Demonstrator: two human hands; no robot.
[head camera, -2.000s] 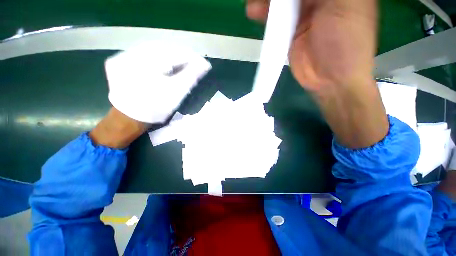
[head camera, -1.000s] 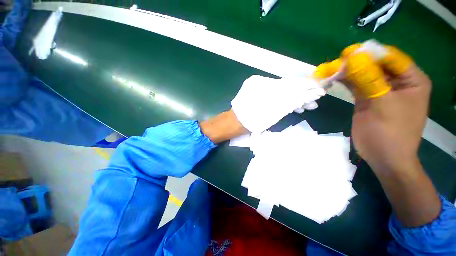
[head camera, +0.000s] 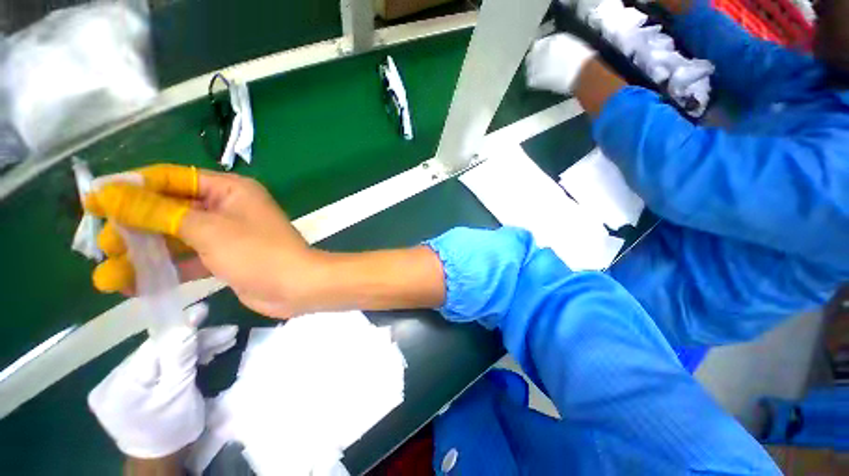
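My right hand, bare with yellow finger cots, pinches the upper end of a white strip above the belt rail. My left hand, in a white glove, is just below, with its fingers at the strip's lower end. Whether it grips the strip is blurred. A fanned heap of white sleeves lies on the dark green bench, right of my left hand. Glasses with white wrapping lie on the green belt, and another wrapped pair lies further right. A third white wrapped item is partly behind my right fingers.
The pale rail runs between bench and belt. A slanted pale post stands on it. A crumpled clear bag is at the far left. White sheets lie beside a blue-sleeved neighbour, whose gloved hand is near a row of white bundles.
The view has swung to the right, bringing the neighbour, post and bag into sight. My hands now appear at the left, with the strip clearly visible between them.
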